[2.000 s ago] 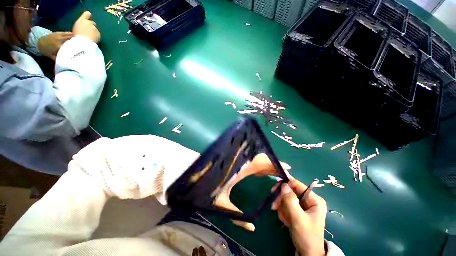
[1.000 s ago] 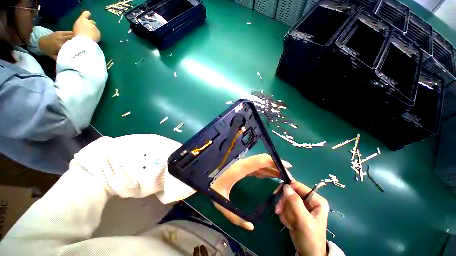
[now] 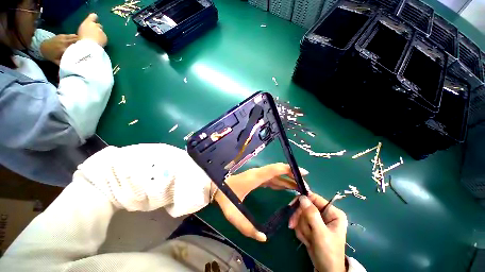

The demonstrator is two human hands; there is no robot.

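Note:
A black phone middle frame [image 3: 215,151] with copper-gold marks at its far end is held tilted above the bench edge. My left hand [image 3: 250,186] is behind and around the frame, seen through its opening, with the thumb at the near edge. My right hand [image 3: 319,223] pinches the frame's near right corner between thumb and finger. Thin tweezers [image 3: 331,202] are tucked in my right fingers, their tip pointing away to the upper right. Whether a strip is between my right fingertips cannot be told.
Green bench top [image 3: 228,58] with pale and dark scraps [image 3: 293,117] behind the frame and pale slivers [image 3: 378,172] at right. Stacked black trays [image 3: 372,69] stand at far right, grey slotted trays [image 3: 290,11] behind. Another black tray [image 3: 181,26] is near a coworker [image 3: 53,95] at left.
The frame has swung up and away, its inner face now more toward the camera, showing the gold marks clearly. My right hand stays at the corner with the tweezers.

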